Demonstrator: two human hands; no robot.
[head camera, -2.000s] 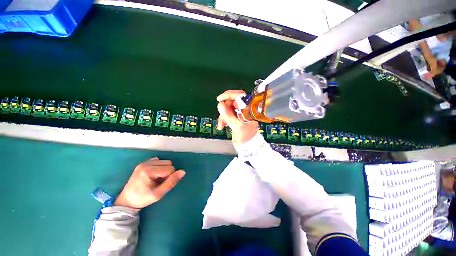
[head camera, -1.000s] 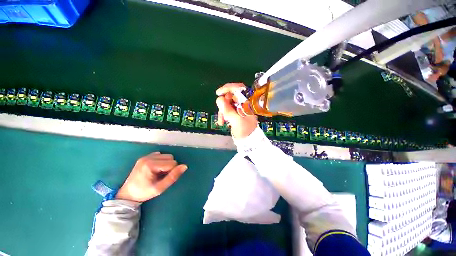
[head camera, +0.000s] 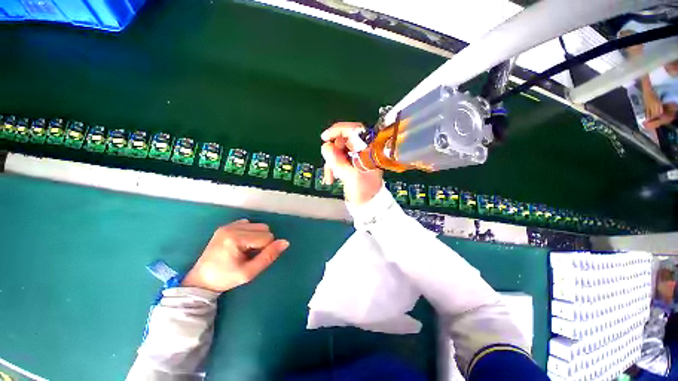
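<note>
My right hand (head camera: 349, 164) grips the front end of a silver ribbed powered tool (head camera: 438, 132) with an amber collar, above the row of small green circuit boards (head camera: 210, 155) on the dark green belt. The tool's tip and the board below it are hidden by the hand. My left hand (head camera: 236, 255) rests loosely curled on the teal-green mat (head camera: 82, 231), holding nothing visible; whether its fingers are fully closed is unclear. A blue wrist strap (head camera: 165, 274) is on the left wrist.
A pale curved tube (head camera: 513, 41) and a black cable pass above the tool. Crumpled white sheet (head camera: 364, 286) lies under my right forearm. Stacked white ribbed trays (head camera: 601, 312) stand right. A blue bin (head camera: 82, 11) is top left. Another person's hand (head camera: 656, 111) shows top right.
The boards have shifted slightly along the belt relative to my right hand. The view has moved a little. The right hand keeps its grip; the left hand stays curled on the mat.
</note>
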